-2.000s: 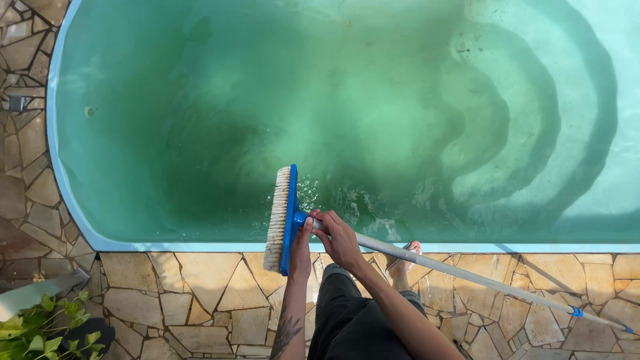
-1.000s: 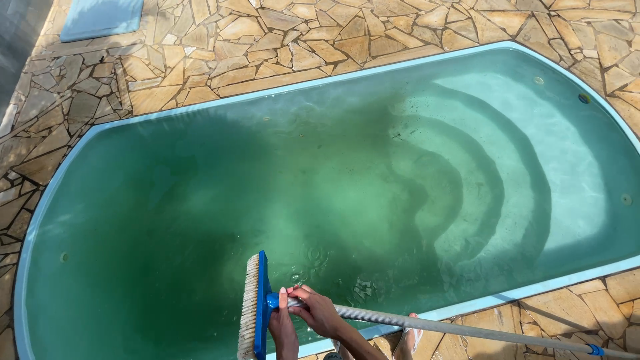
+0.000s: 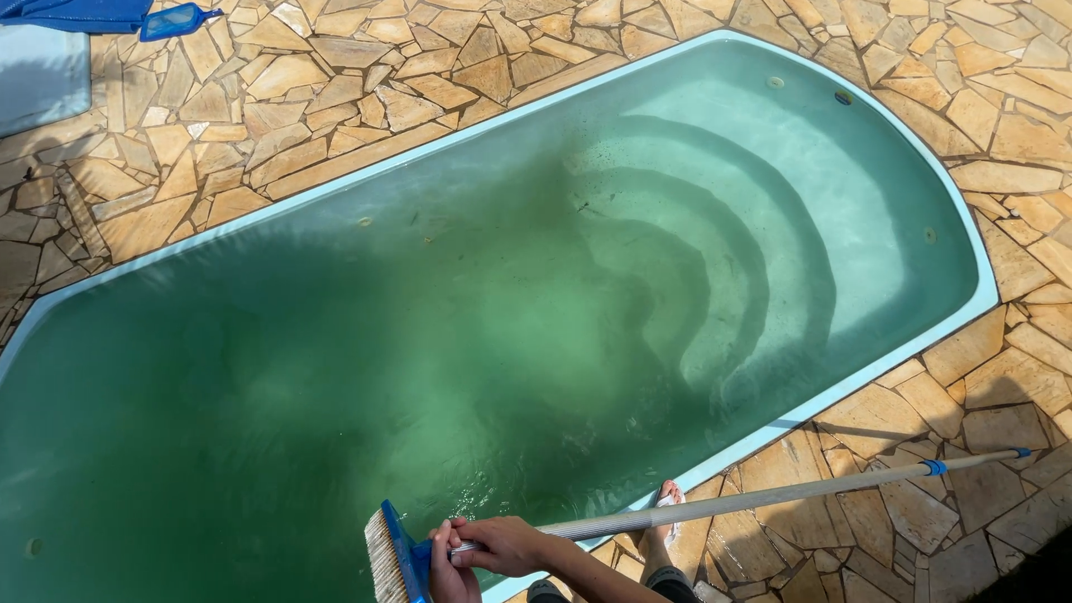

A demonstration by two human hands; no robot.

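A pool brush [image 3: 400, 557] with a blue back and pale bristles is at the bottom, above the edge of the green pool water [image 3: 352, 377]. It sits on the end of a long metal telescopic pole [image 3: 737, 502], which reaches out to the right over the paving. My left hand [image 3: 450, 569] is closed around the pole close to the brush head. Just beside it, my right hand [image 3: 507, 544] grips the pole from above, with its fingers touching the left hand. Parts of the brush and left hand are cut off by the frame.
The pool's light blue rim [image 3: 758, 437] crosses near my foot [image 3: 668, 502], which wears a white flip-flop. Curved steps [image 3: 745, 276] lie under water at the right. Irregular stone paving [image 3: 402, 75] surrounds the pool. A blue leaf skimmer net [image 3: 172, 21] lies at the upper left.
The view has swung up and to the right, showing more of the pool and the far paving. Both hands stay on the pole close to the brush.
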